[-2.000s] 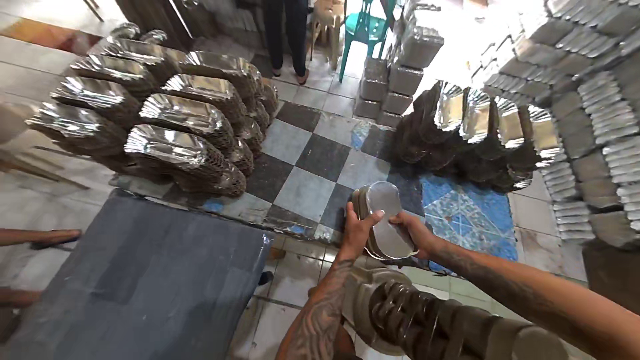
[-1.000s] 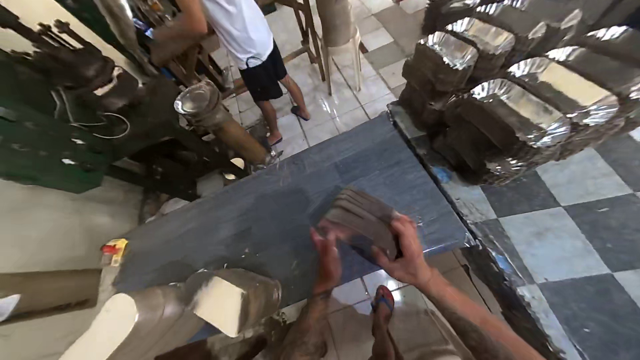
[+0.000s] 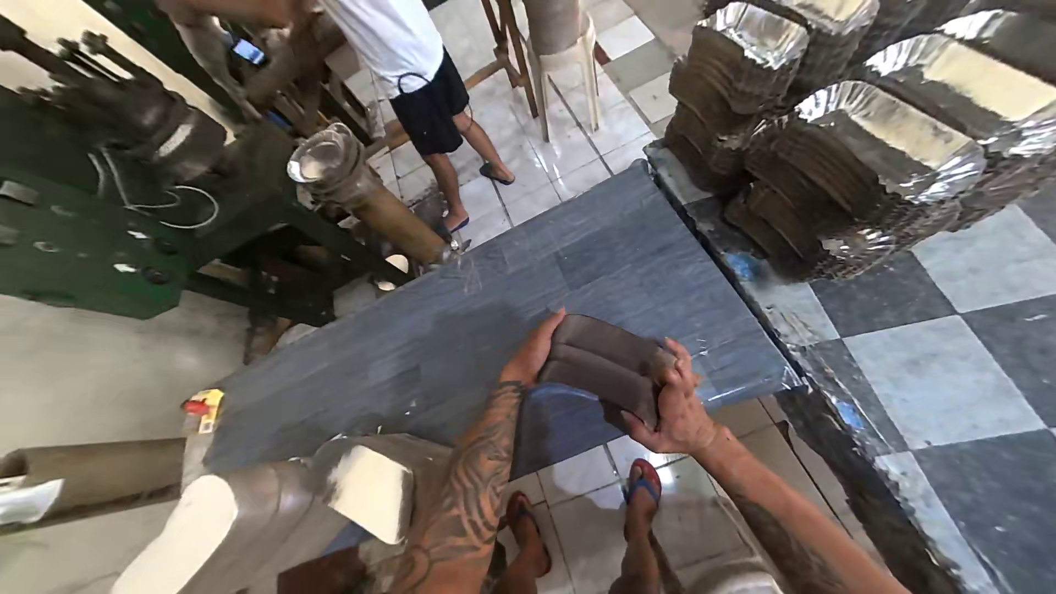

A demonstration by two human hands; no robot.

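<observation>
Both of my hands hold a compact stack of thin grey sheets or blanks, seen edge-on, above the grey tabletop near its front edge. My left hand presses against the left end of the stack. At its right end, my right hand has its fingers wrapped around the edge. More stacked pieces with pale rounded tops lie at the lower left, beside my left forearm. Whether the stack touches the tabletop, I cannot tell.
Nested foil trays stand in tall piles on the checkered tiled table at right. A green machine is at left, near a metal cylinder. Beyond the table a person stands near a plastic chair.
The view has swung left from the tiled table to the grey one. My hands have brought the stack from the tiled table's edge over to the grey table, and it is now turned edge-on.
</observation>
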